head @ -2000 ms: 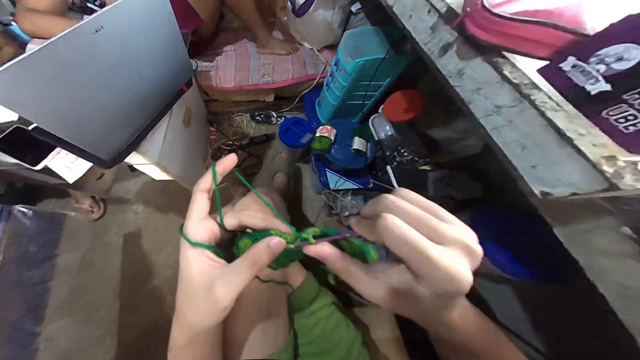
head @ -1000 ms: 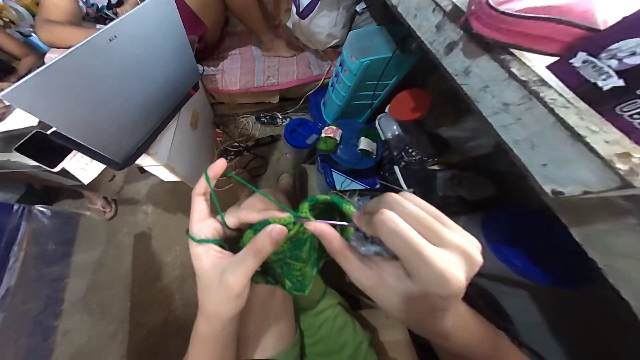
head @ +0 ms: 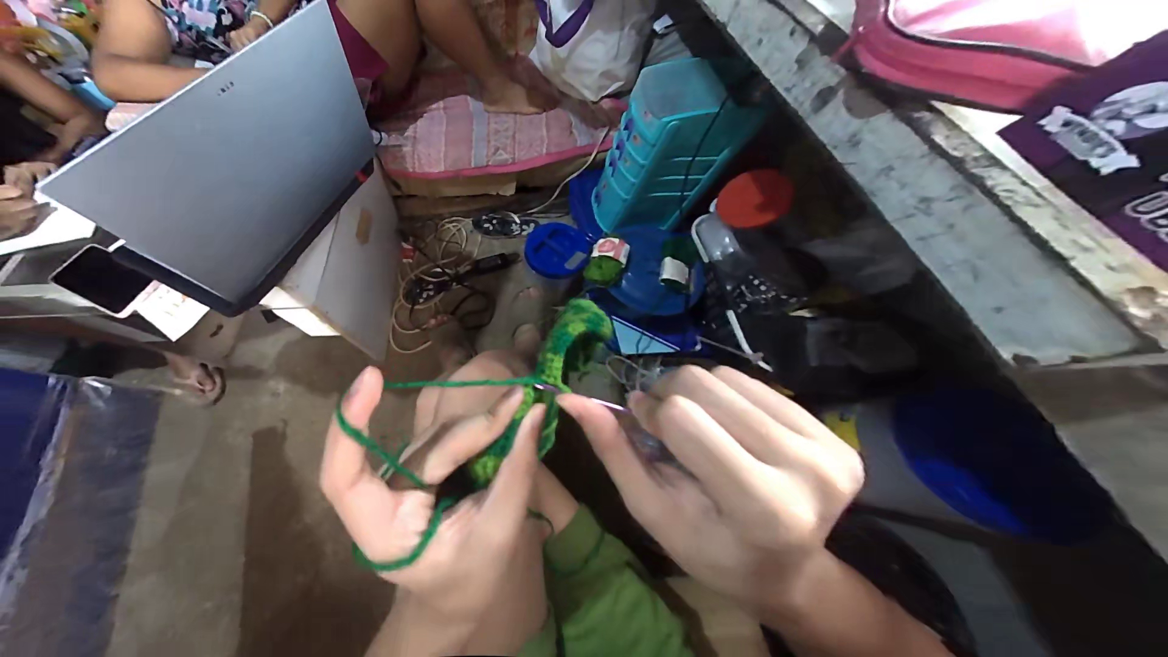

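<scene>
My left hand (head: 447, 484) pinches a green crocheted piece (head: 577, 330) between thumb and fingers, and dark green yarn (head: 456, 383) loops around its raised finger and runs to the stitches. In my right hand (head: 739, 456) is a thin purple crochet hook (head: 598, 400), its tip at the edge of the piece. The crochet curves upward beyond my left fingertips; its lower part is partly hidden by that hand. Two small balls of green yarn, one lighter (head: 604, 266) and one darker (head: 677, 251), rest on a blue lid beyond the work.
A laptop (head: 228, 155) stands on a white box at left, beside a phone (head: 99, 278). Other people sit behind it. A teal drawer unit (head: 671, 137), a red-lidded jar (head: 755, 198) and tangled cables (head: 447, 274) lie ahead. A concrete ledge (head: 940, 210) runs along the right.
The crocheted piece has turned and now curves upward above my fingers. My left raised finger has tilted outward, and the yarn from it runs nearly level to the hook.
</scene>
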